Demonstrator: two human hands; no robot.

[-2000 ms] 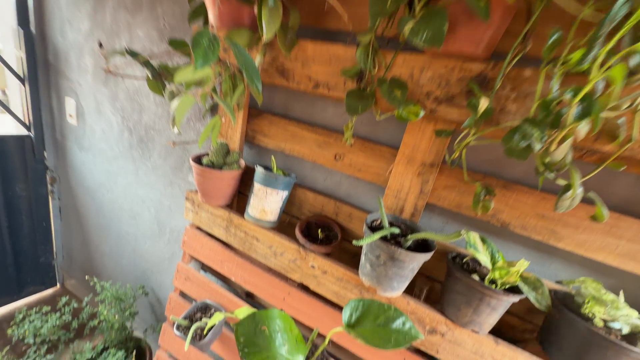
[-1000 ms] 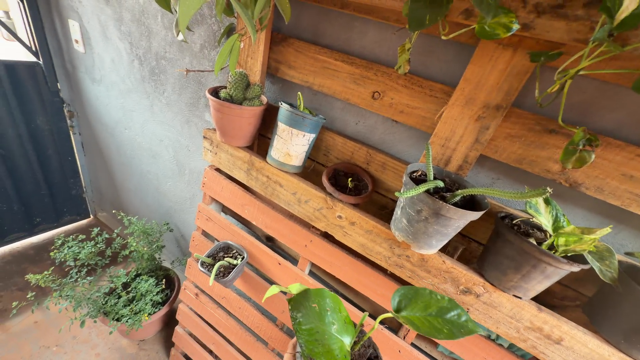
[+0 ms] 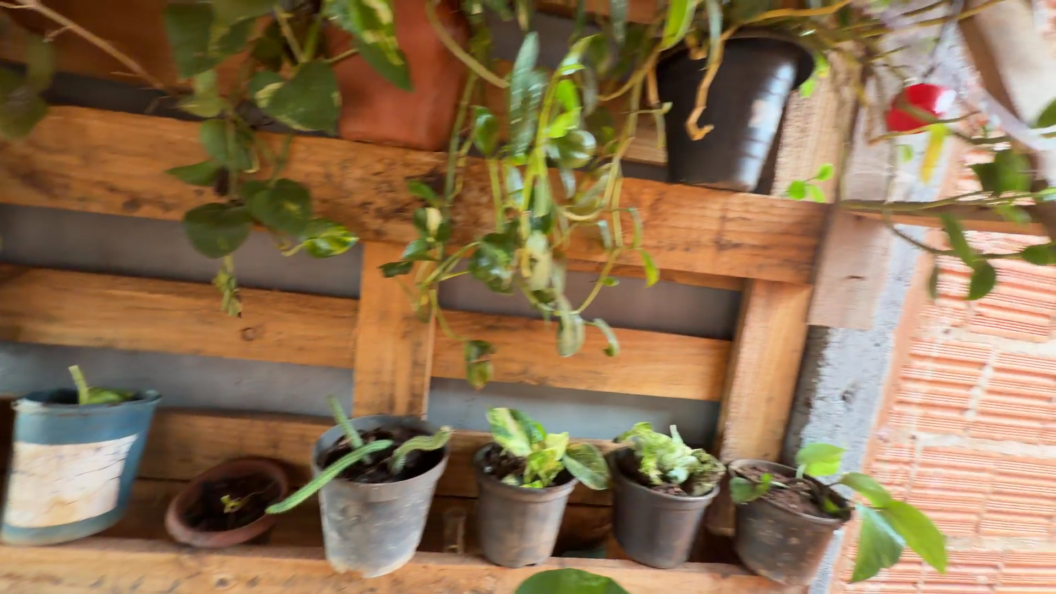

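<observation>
Neither my left hand nor my right hand is in view. Along a pallet-wood shelf (image 3: 247, 569) stand a blue pot with a pale label (image 3: 74, 466), a small shallow brown pot (image 3: 227, 503), a grey plastic pot with cactus-like stems (image 3: 379, 503), a pot with a variegated plant (image 3: 524, 516), a pot with a pale crinkled plant (image 3: 664, 520) and a pot with broad green leaves (image 3: 784, 528). Above them, trailing pothos vines (image 3: 536, 214) hang down, near a terracotta pot (image 3: 400, 78) and a black plastic pot (image 3: 730, 111). The picture is somewhat blurred.
Horizontal pallet boards (image 3: 577, 351) are fixed in front of a grey wall (image 3: 148, 363). At the right is a wall of ribbed clay bricks (image 3: 973, 396), with a red round object (image 3: 920, 107) among vines above. A green leaf (image 3: 569, 582) rises at the bottom edge.
The view has swung right and up, so the door, the bushy floor plant and the terracotta cactus pot have left it. The brick wall and black pot have come in.
</observation>
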